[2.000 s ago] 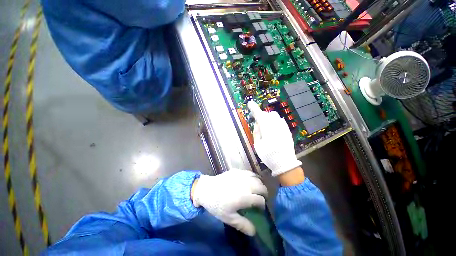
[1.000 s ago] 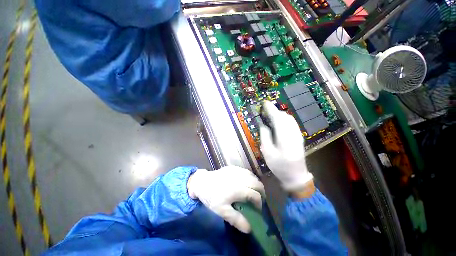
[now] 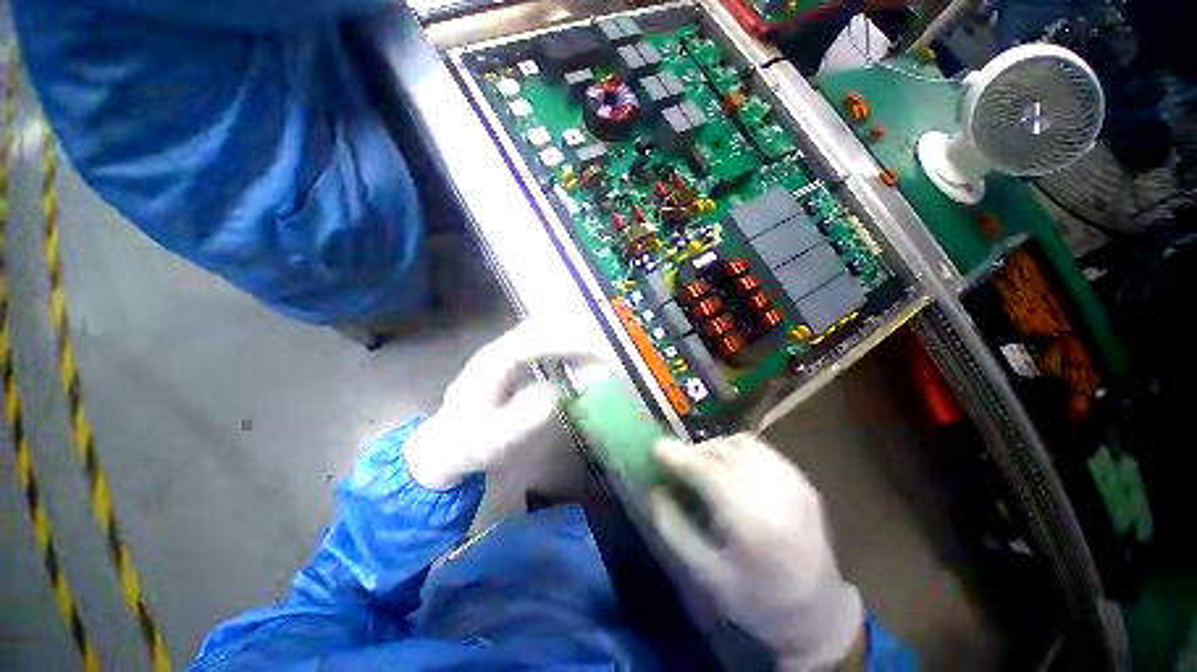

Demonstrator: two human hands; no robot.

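My left hand [image 3: 492,404], in a white knit glove, is at the near left rail, its fingers around the far end of a blurred pale-green bar [image 3: 614,423]. My right hand [image 3: 755,538], also gloved, grips the near end of the bar, with something dark under its fingers. The bar is at the near left edge of the carrier, beside the large green circuit board [image 3: 719,168]. Copper-red coils [image 3: 730,305], grey boxes [image 3: 796,263], a toroidal inductor [image 3: 612,105] and an orange strip [image 3: 650,355] are uncovered on the board.
A person in blue workwear [image 3: 250,171] stands across the silver rail [image 3: 505,243]. A white fan [image 3: 1034,110] stands on the green mat at right, near loose orange components [image 3: 859,108]. A tray of orange parts [image 3: 1037,309] and green pieces [image 3: 1120,488] lie lower right.
My right hand has moved back off the board toward me, uncovering the coils. My left hand has moved up and left. The green bar has risen from my lap area to the rail.
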